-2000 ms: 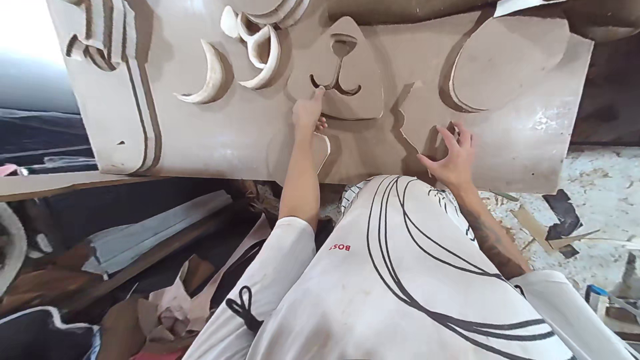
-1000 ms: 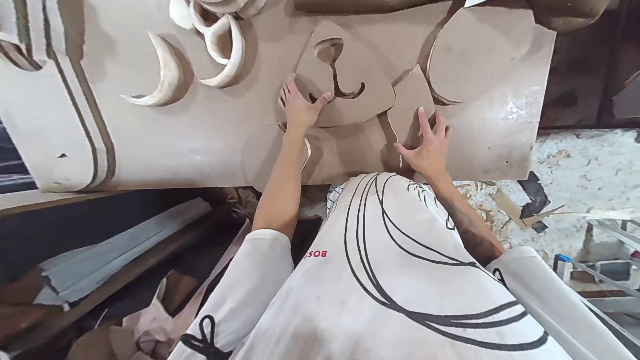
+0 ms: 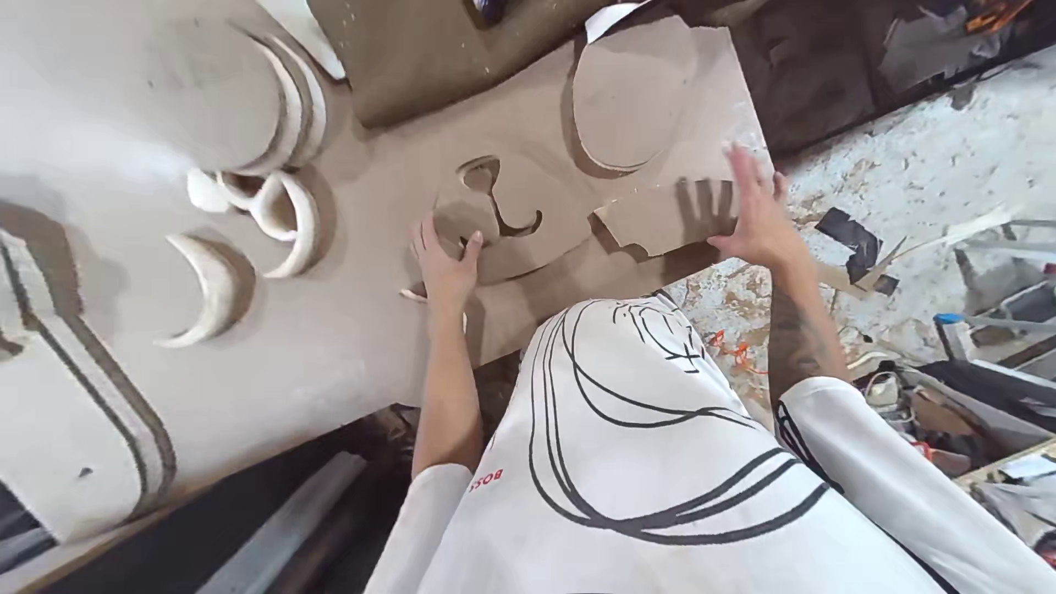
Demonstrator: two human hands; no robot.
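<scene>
My left hand (image 3: 446, 262) rests with spread fingers on the lower left of a flat board piece with a nose-and-mouth cutout (image 3: 540, 186). To its right, a smaller tan board piece with a jagged left edge (image 3: 660, 216) lies tilted. My right hand (image 3: 761, 216) is at that piece's right end, fingers apart; whether it touches the piece is unclear. A rounded board piece (image 3: 631, 95) is above it. Part of a thin pale piece (image 3: 412, 294) shows beside my left wrist.
The work surface (image 3: 330, 355) bears crescent pieces (image 3: 210, 293), ring-like pieces (image 3: 285, 216), stacked round pieces (image 3: 239, 99) and long layered pieces (image 3: 74, 396) at left. Brown sheet material (image 3: 429, 49) lies at the back. Scraps (image 3: 854, 239) litter the floor at right.
The jagged-edged piece has turned from roughly upright to lying lengthwise, and my right hand has moved to its right end. My left hand stays by the cutout piece. The view has turned and come closer.
</scene>
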